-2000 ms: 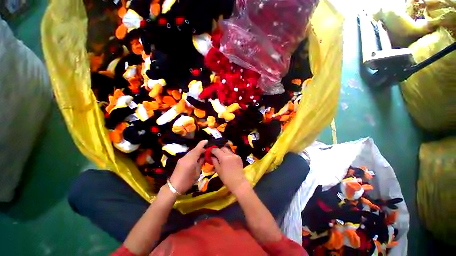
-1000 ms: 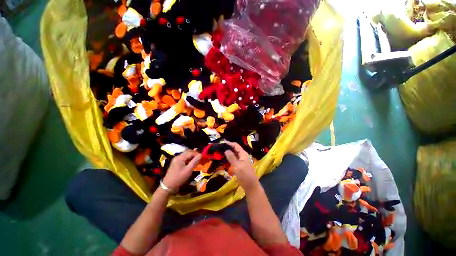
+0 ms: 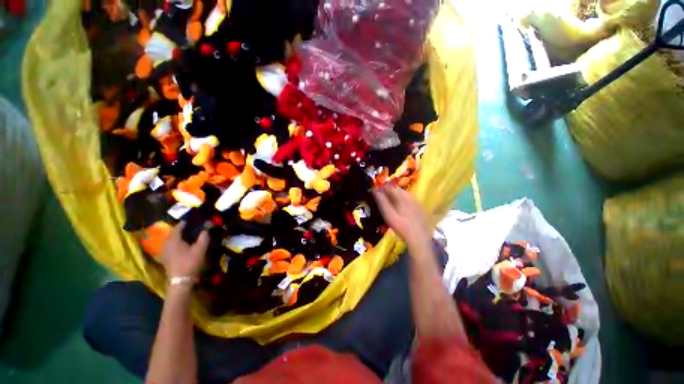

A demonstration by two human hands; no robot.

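Note:
Many black, white and orange plush penguins point(image 3: 256, 204) fill the open yellow sack point(image 3: 64, 142). A heap of small red hats point(image 3: 326, 142) with white dots lies at the pile's far side, beside a clear bag of hats point(image 3: 360, 60). My left hand point(image 3: 186, 251) is low at the pile's left, touching dark plush beside an orange part; blur hides whether it grips. My right hand point(image 3: 401, 214) is over the pile's right edge near the sack rim, its fingers apart and nothing visible in it.
A white woven sack point(image 3: 551, 225) with more penguins stands at my right; a blurred dark-red patch shows inside it. Yellow sacks point(image 3: 619, 112) and a hand truck or pallet jack point(image 3: 547, 97) are at the far right. A pale sack point(image 3: 19, 195) is at the left edge.
My hands have parted, left hand to the left and right hand to the right and farther out. The dark and red piece between them is gone from there. The view has shifted right.

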